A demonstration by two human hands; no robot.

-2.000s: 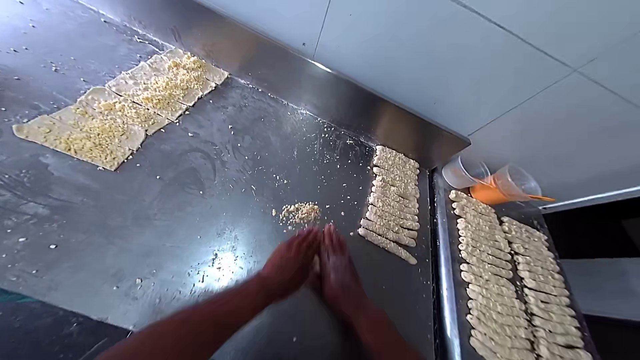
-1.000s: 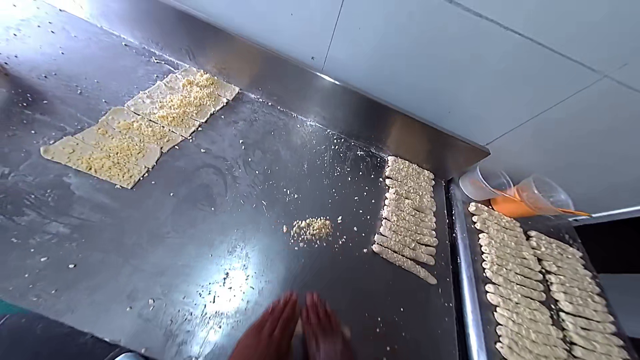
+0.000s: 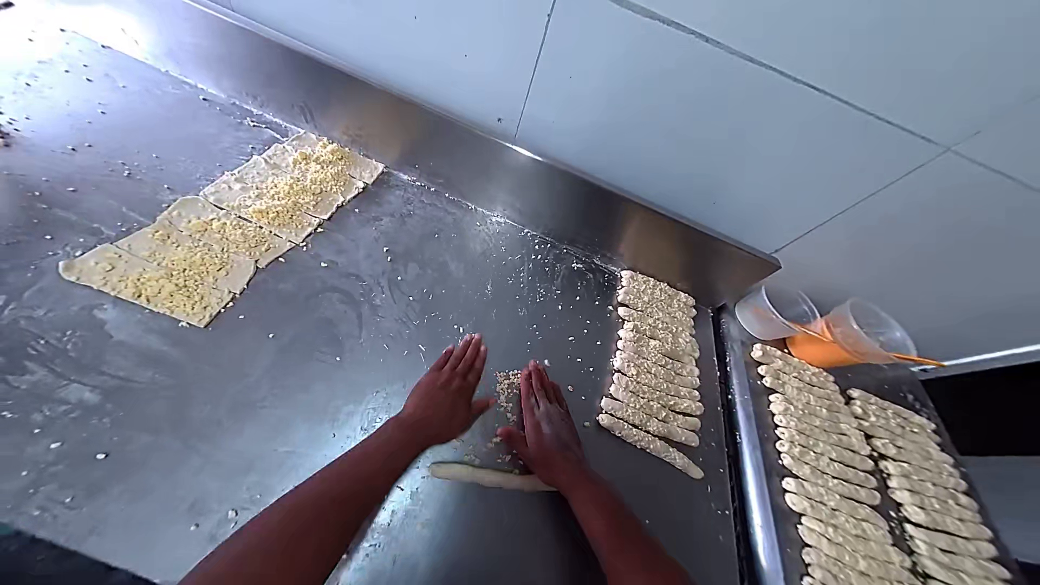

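Observation:
My left hand (image 3: 448, 394) lies flat with fingers together and thumb out, left of a small heap of crumbs (image 3: 508, 392) on the steel worktop. My right hand (image 3: 550, 422) is flat at the heap's right edge, its fingers pointing away from me. Neither hand grips anything. A plain thin dough roll (image 3: 487, 476) lies crosswise nearer to me, its right end beside my right wrist. To the right, a row of crumb-coated dough sticks (image 3: 656, 370) lies side by side. Flat dough pieces topped with grated yellow filling (image 3: 236, 231) lie at the upper left.
A steel backsplash (image 3: 487, 154) runs along the tiled wall. At right, a metal tray (image 3: 751, 479) holds two rows of coated dough sticks (image 3: 837, 463). Behind it stand a clear plastic cup (image 3: 776, 313) and a container with something orange (image 3: 825, 345). Loose crumbs are scattered over the worktop.
Both hands, close together near the bottom edge one second ago, are now farther forward and apart, at the crumb heap. The dough roll, mostly hidden before, now shows.

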